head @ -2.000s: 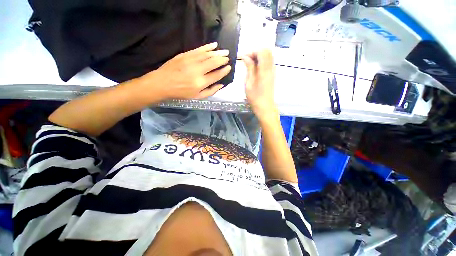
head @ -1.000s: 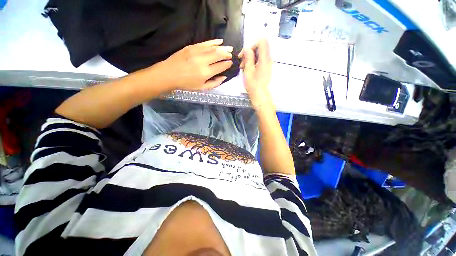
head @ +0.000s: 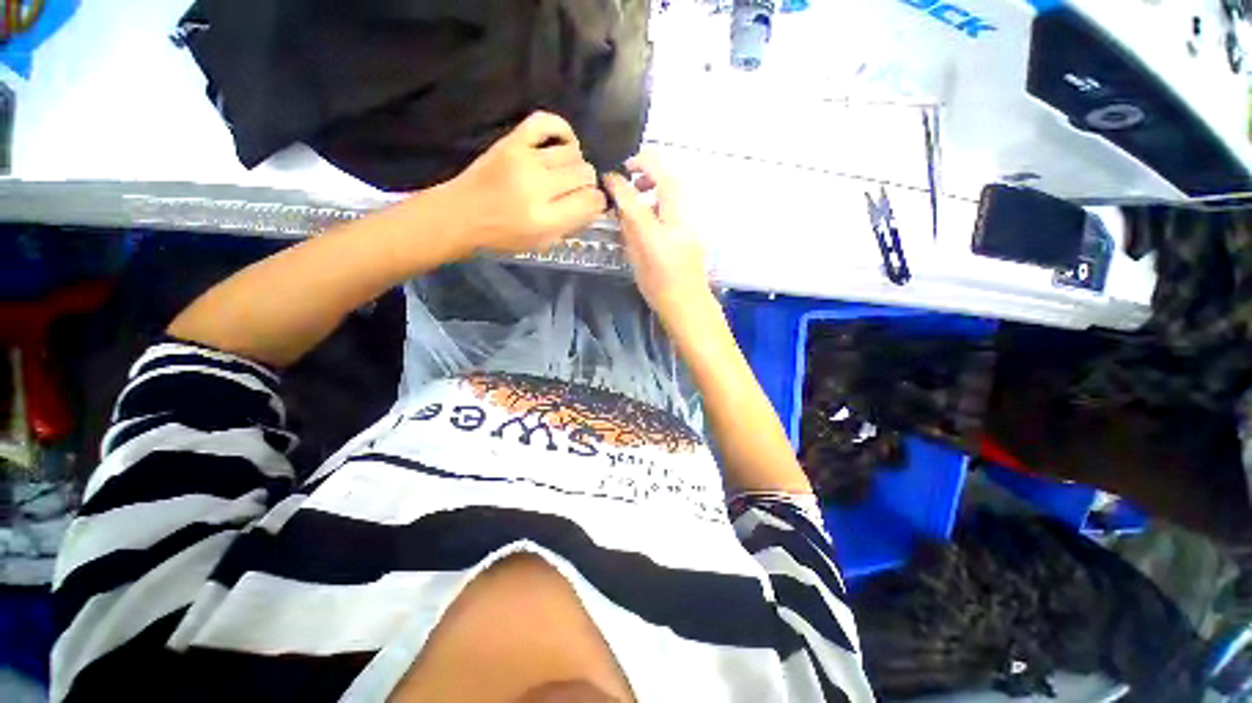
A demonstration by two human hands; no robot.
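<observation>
A black garment panel (head: 412, 83) lies on the white sewing table, mostly left of and beyond my hands. My left hand (head: 536, 188) has its fingers curled on the panel's near right corner and grips the cloth. My right hand (head: 654, 231) is close beside it, with thumb and fingertips pinched at the same cloth edge. The fingers hide most of that edge, and no white label can be made out there.
Black thread snips (head: 887, 236) and a thin metal stick (head: 932, 172) lie to the right. Beyond are a black phone-like rectangle (head: 1027, 225) and the machine's black control panel (head: 1119, 103). A blue bin (head: 893, 508) with dark cloth stands below the table.
My left hand has curled its fingers, which lay flatter on the cloth before. My right hand has moved left and nearer to me, to the cloth corner. The view has shifted.
</observation>
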